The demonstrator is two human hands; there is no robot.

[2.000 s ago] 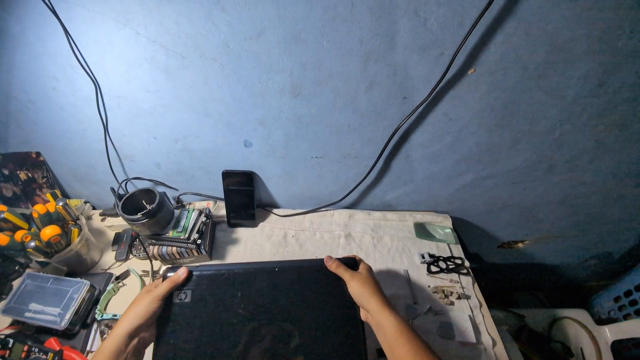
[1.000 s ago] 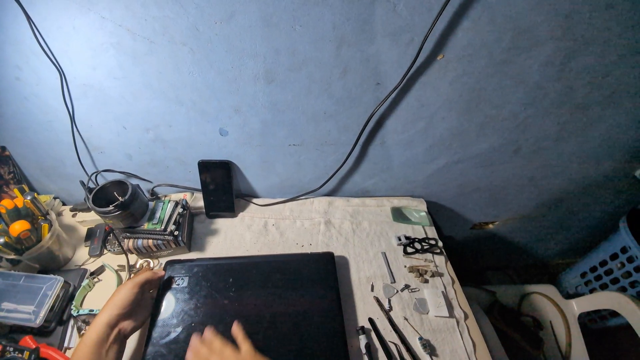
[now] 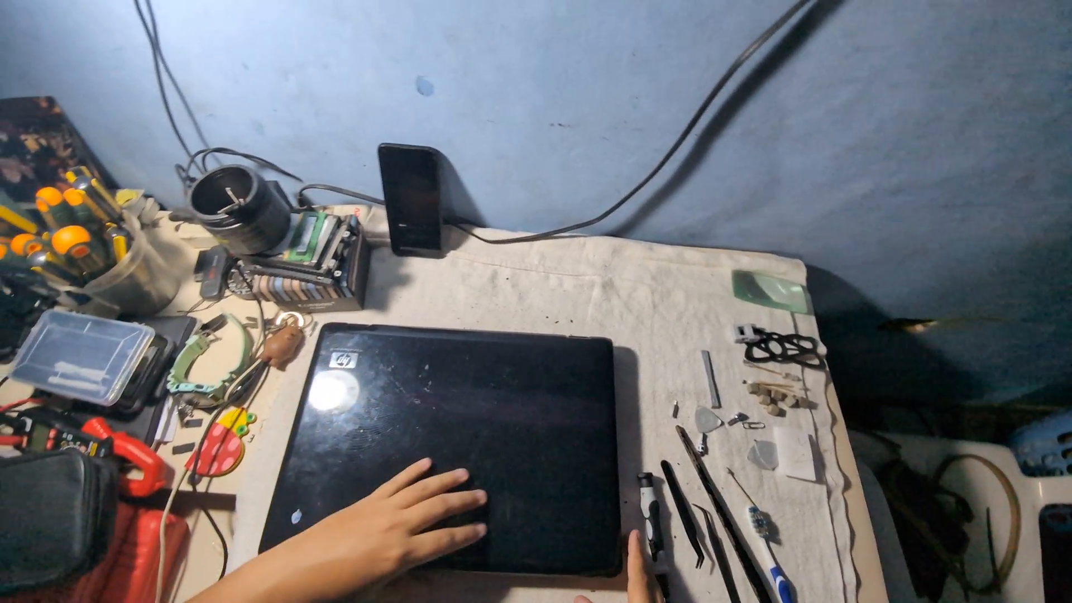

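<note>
A closed black HP laptop [image 3: 502, 402] lies on the cloth-covered table [image 3: 536, 289], its glossy lid up. My left hand [image 3: 377, 532] rests on the lower part of the lid with its fingers spread. At the laptop's lower right corner, my right hand [image 3: 636, 574] is mostly cut off by the frame's bottom edge; one upright finger and a bit of another show. Right beside that finger lies a small screwdriver [image 3: 650, 511]. Further right are black tweezers [image 3: 682, 512] and a blue-and-white toothbrush [image 3: 766, 544].
Behind the laptop a smartphone [image 3: 410, 199] leans on the wall. Left are a black cup [image 3: 239, 209] on a striped box [image 3: 318, 289], a tub of screwdrivers [image 3: 138, 268], a clear plastic case [image 3: 82, 356] and a green watch [image 3: 209, 360]. A coiled black cable [image 3: 783, 346] lies right.
The laptop, held up by both hands at first, now lies flat on the table. My left hand has moved from its left edge onto the lid, and my right hand has gone to the lower right corner.
</note>
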